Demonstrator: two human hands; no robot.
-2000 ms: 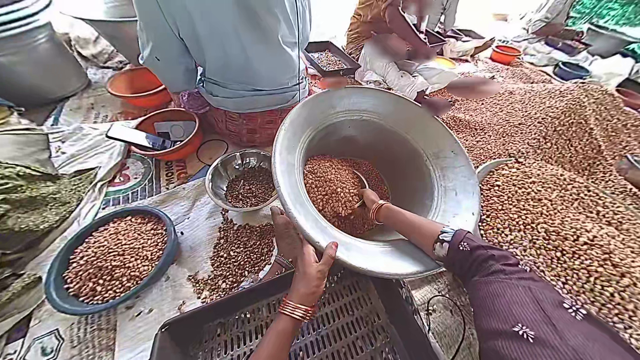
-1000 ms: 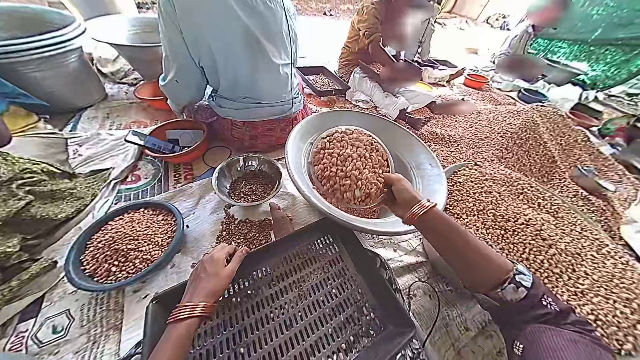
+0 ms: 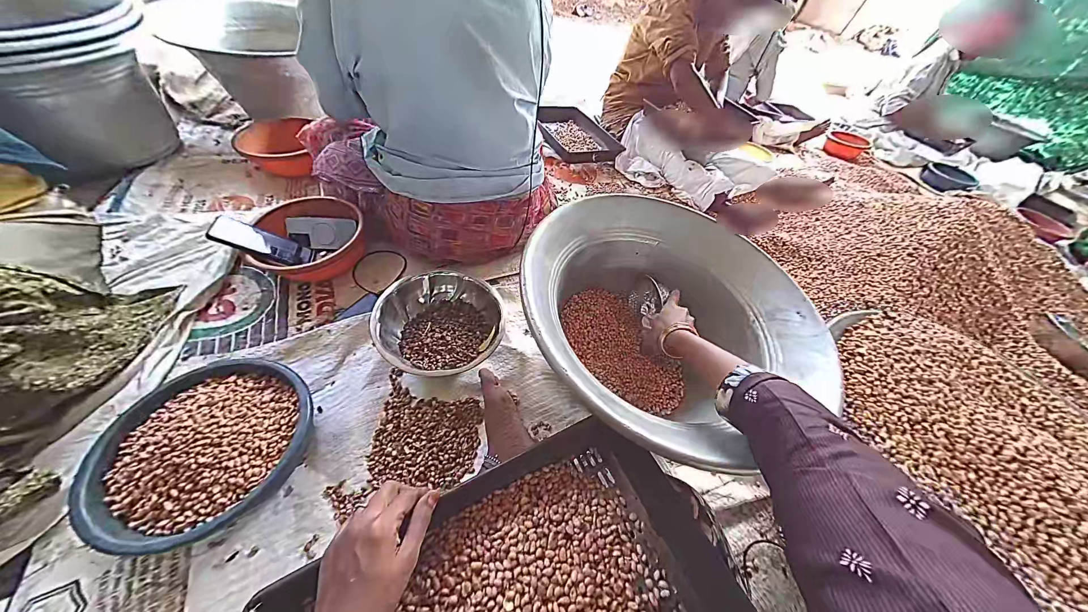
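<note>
My left hand (image 3: 378,540) grips the left far rim of a black slotted plastic tray (image 3: 688,535), which holds a layer of brown nuts or seeds (image 3: 531,544). Inside a large tilted metal basin (image 3: 790,340), my right hand (image 3: 667,323) holds a metal bowl (image 3: 648,296) down by the reddish-brown nuts or seeds (image 3: 616,348); its fingers are partly hidden. A small steel bowl (image 3: 395,348) of darker pieces stands beyond the tray, with a dark loose pile (image 3: 425,438) before it. My bare foot (image 3: 501,416) shows behind the tray.
A blue-grey tub (image 3: 85,501) of nuts or seeds sits at left. Orange bowls (image 3: 353,246), one with a phone (image 3: 255,238), lie behind it. A person in light blue (image 3: 442,93) sits ahead; others sit farther off. A large heap (image 3: 960,382) spreads at right.
The tray's slotted bottom was bare one second ago and now bears nuts or seeds. My right hand has moved the bowl, full then, back down inside the metal basin.
</note>
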